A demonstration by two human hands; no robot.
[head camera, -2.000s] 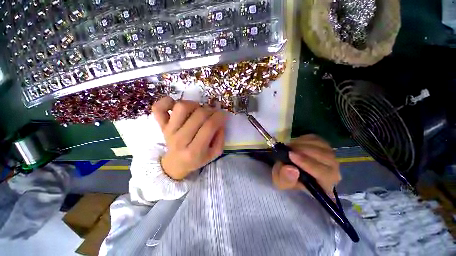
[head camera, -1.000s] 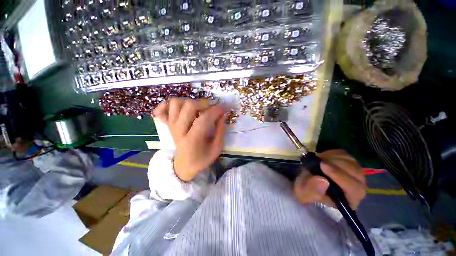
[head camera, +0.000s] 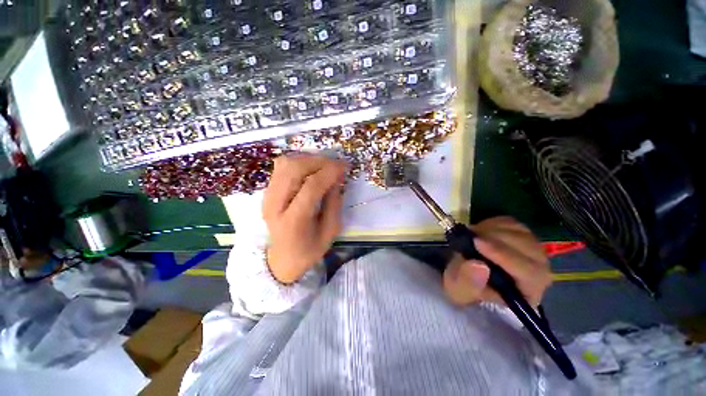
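Observation:
My right hand (head camera: pixel 499 261) is closed round the black handle of a soldering iron (head camera: pixel 507 290). The iron's tip is at the edge of a small dark square module (head camera: pixel 400 173) on the white work sheet (head camera: pixel 441 197). My left hand (head camera: pixel 303 213) has curled fingers over the sheet, left of the module. A thin solder wire (head camera: pixel 379 199) sticks out from its finger side toward the module. The fingertips are blurred. A gold-coloured pile (head camera: pixel 395 137) and a dark red pile (head camera: pixel 209 172) of small parts lie above the hands.
A clear blister tray (head camera: pixel 271 128) of dark modules spans the top. A beige cleaner bowl (head camera: pixel 596 77) with metal wool is at the upper right, above a round wire guard (head camera: pixel 592 197). A solder spool (head camera: pixel 101 228) stands at left. Another person's sleeve (head camera: pixel 73 313) is at lower left.
Since one second ago the whole view has shifted, with bench items now further left. Since two seconds ago my left hand has moved away from the module. The iron tip stays by the module.

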